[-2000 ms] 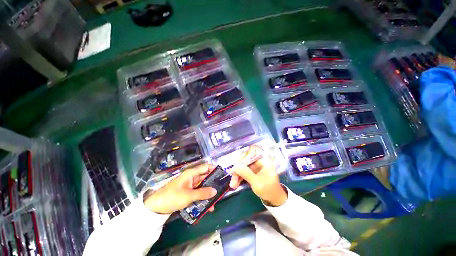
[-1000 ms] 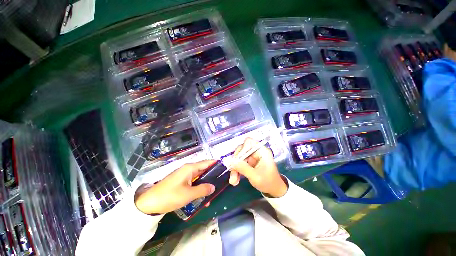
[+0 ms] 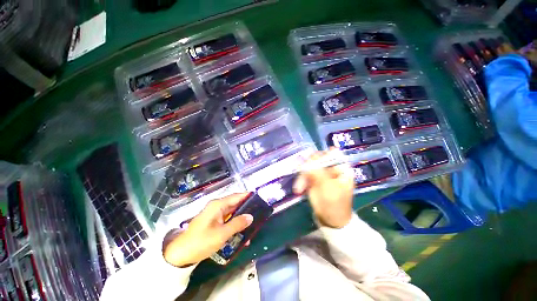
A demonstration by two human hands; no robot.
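My left hand (image 3: 203,235) holds a black, red-edged phone half-assembly (image 3: 253,213), tilted, with its circuitry end toward me. My right hand (image 3: 330,191) is blurred; its fingers close on the right end of another phone half-assembly (image 3: 278,189) at the lower right pocket of the near clear blister tray (image 3: 268,167). Whether that unit rests in the pocket or is raised, I cannot tell. I cannot clearly make out tweezers in my right hand. A dark gridded adhesive pad strip (image 3: 197,126) lies across units in the near tray.
A second filled blister tray (image 3: 359,88) lies to the right. Spare pad strips (image 3: 112,197) and stacked trays (image 3: 56,229) are at left. A paper sheet (image 3: 88,36) lies at the back. A blue stool (image 3: 433,206) and a co-worker's blue sleeve (image 3: 512,117) are at right.
My right hand has moved right, away from the unit in my left hand. Another unit now shows at its fingers. The pale tweezers seen before are no longer clear.
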